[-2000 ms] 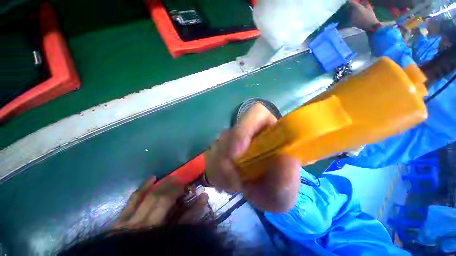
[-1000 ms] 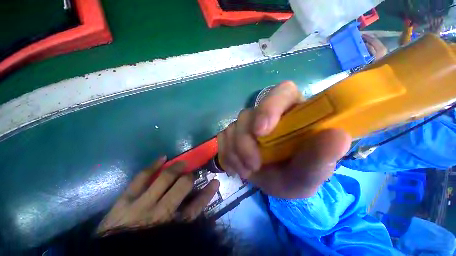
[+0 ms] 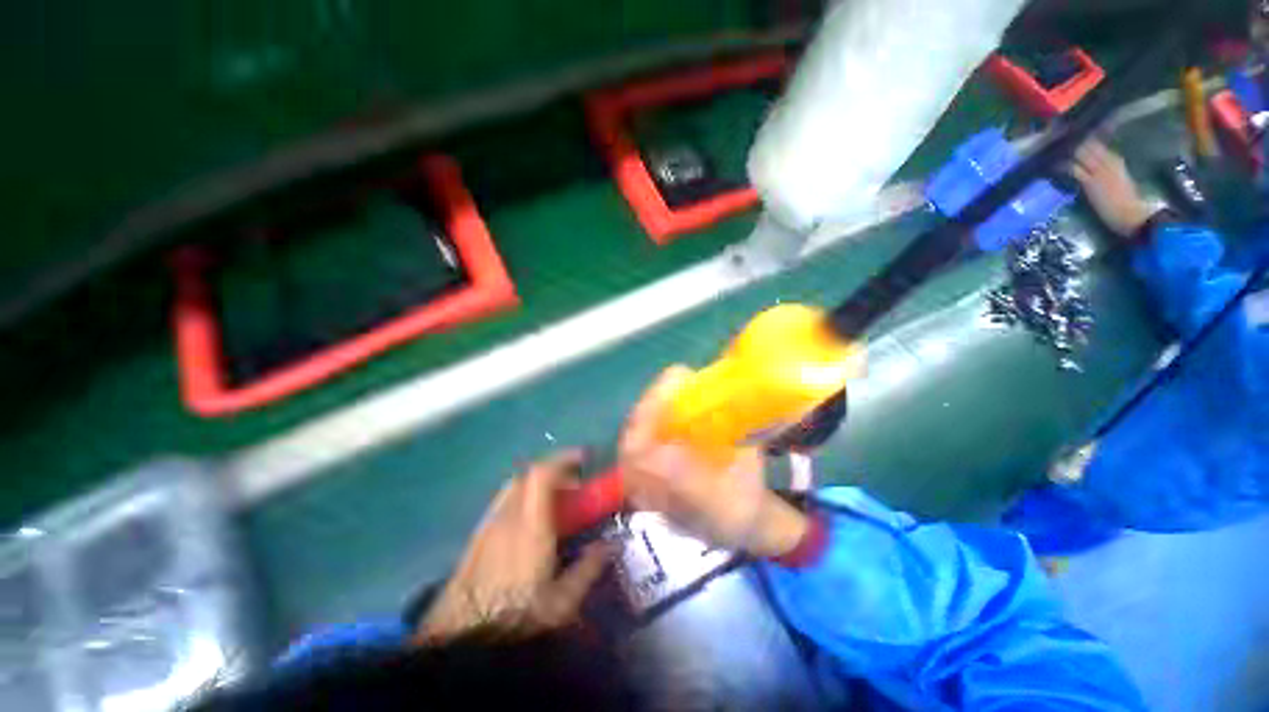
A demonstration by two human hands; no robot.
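My right hand [image 3: 703, 480] is closed round the yellow-orange electric screwdriver [image 3: 772, 376], whose black cord end points up and right. The nose and tip are hidden behind my hand. My left hand [image 3: 522, 549] is bare, with fingers spread over the red frame [image 3: 592, 504] of the tablet assembly [image 3: 661, 556]. The assembly shows a bright silvery area between my hands. Its lower part is blurred and partly hidden by a dark shape at the bottom edge. The screw dish [image 3: 824, 422] is mostly hidden behind the screwdriver.
Red-framed units [image 3: 487, 285] lie on the green conveyor belt beyond a whitish rail [image 3: 487, 373]. A white wrapped post [image 3: 849, 118] rises at the rail. A clear plastic tray [image 3: 125, 584] is at left. A blue bin [image 3: 995, 188], a small parts pile [image 3: 1044, 292] and another person's hand [image 3: 1109, 184] are at right.
The view has shifted and widened, showing the clear tray and more of the belt. The screwdriver's rear now looks shorter and more upright. My left hand remains at the red frame.
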